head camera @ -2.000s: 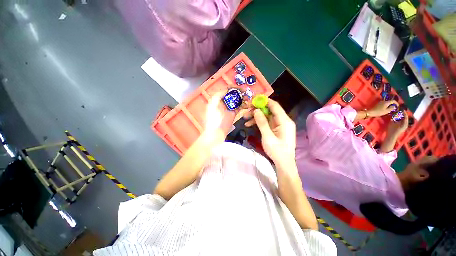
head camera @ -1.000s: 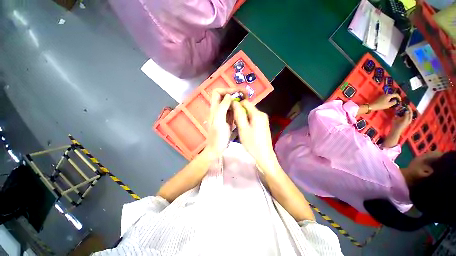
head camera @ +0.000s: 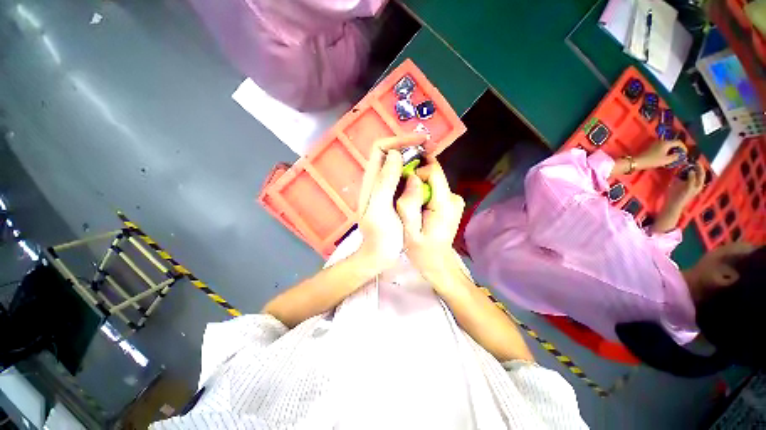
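My left hand (head camera: 380, 195) holds a small smartwatch (head camera: 411, 154) between its fingertips, mostly hidden by the fingers. My right hand (head camera: 433, 210) is closed on a yellow-green tool (head camera: 427, 191), probably a screwdriver, whose near part shows between the fingers. The tool's front part meets the watch, but the exact contact is hidden. Both hands are close together over the lower right edge of the orange-red divided tray (head camera: 312, 192). Several watches (head camera: 406, 108) lie in the tray's far end compartment.
A person in pink (head camera: 579, 227) sits at right, handling a watch over an orange-red grid tray (head camera: 611, 110). Another pink-coated person (head camera: 306, 50) is beyond my tray. A green bench (head camera: 504, 59) lies ahead. A tube-frame stand (head camera: 113, 273) and striped floor tape are at left.
The hands came together from apart, and the watch face turned away from view. Since one second ago the right fingers have shifted on the tool, and more of its green part shows.
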